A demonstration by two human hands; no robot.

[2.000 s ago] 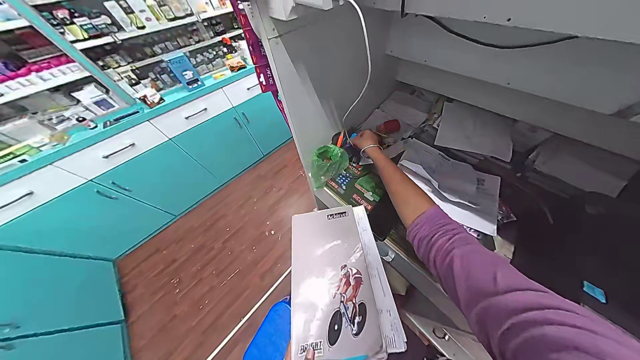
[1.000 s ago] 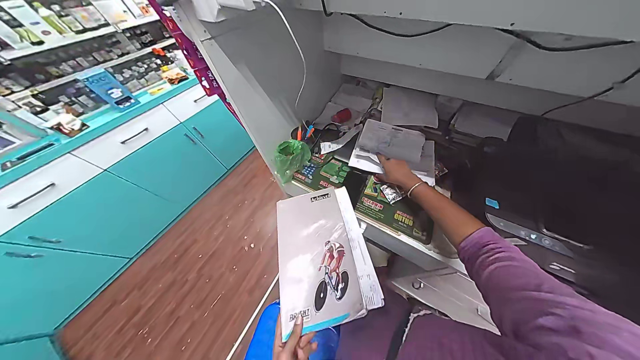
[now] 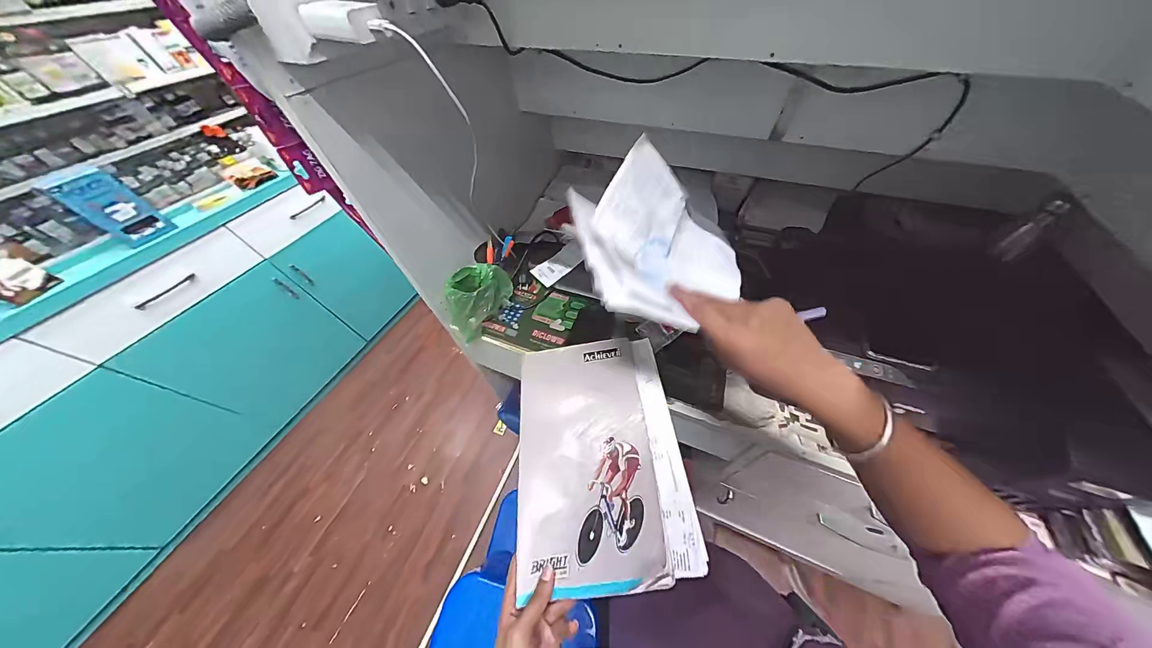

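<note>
My left hand [image 3: 538, 612] grips the lower edge of a notebook [image 3: 576, 423] with a cyclist on its cover; loose printed sheets [image 3: 675, 486] stick out at its right side. My right hand [image 3: 765, 346], with a bangle at the wrist, holds up a bundle of folded white papers [image 3: 652, 243], somewhat blurred, above the desk shelf. Behind the notebook lies a green and dark printed mat [image 3: 549, 319]. A green plastic bag [image 3: 477, 297] sits at the shelf's left edge, near pens [image 3: 499, 249] in a dark holder.
A white charger [image 3: 337, 20] with its cable hangs at the upper left. A dark printer-like machine [image 3: 945, 342] takes up the right of the shelf. Below is a grey drawer front [image 3: 810, 513]. A blue plastic seat [image 3: 477, 603] stands beneath the notebook. Teal cabinets [image 3: 207, 405] line the left.
My right hand has gone from near the pens to the papers on the shelf, and has now lifted a bundle of them. My left hand still holds the notebook.
</note>
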